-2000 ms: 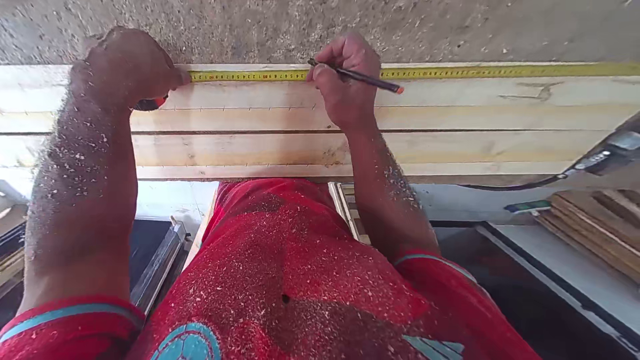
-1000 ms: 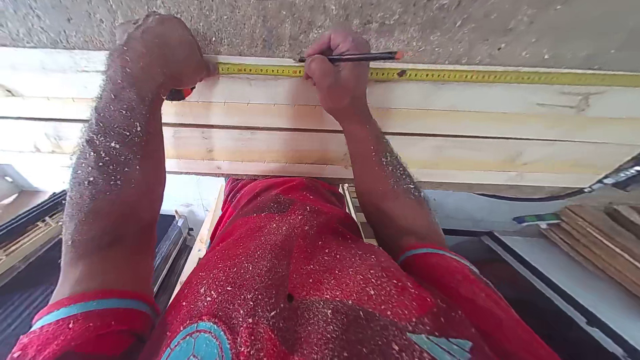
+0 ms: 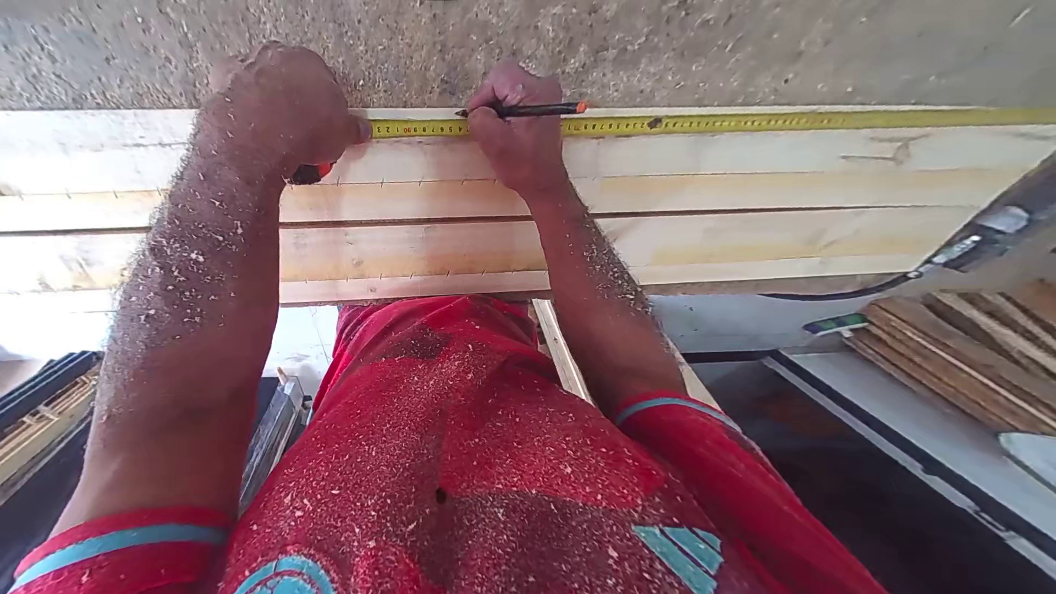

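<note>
My left hand (image 3: 280,107) grips a tape measure, whose dark and orange case (image 3: 310,173) shows only in part under the palm. The yellow blade (image 3: 742,123) lies along the far wooden board and runs out past the right edge of the view. In my right hand (image 3: 520,124) is a dark pencil with an orange end (image 3: 544,108), its tip pointing left at the board's far edge, just beyond the blade. Side by side lie several pale wooden boards (image 3: 412,247), with small marks along their edges.
The boards rest on a worktop (image 3: 627,49) strewn with sawdust. A black cable (image 3: 858,293) hangs at the near right edge. Lower right are stacked wood pieces (image 3: 949,363) and a green object (image 3: 835,324); more wood lies at lower left (image 3: 49,412).
My right hand with the pencil has moved left along the tape since the oldest frame, closer to my left hand. My left hand keeps hold of the tape case.
</note>
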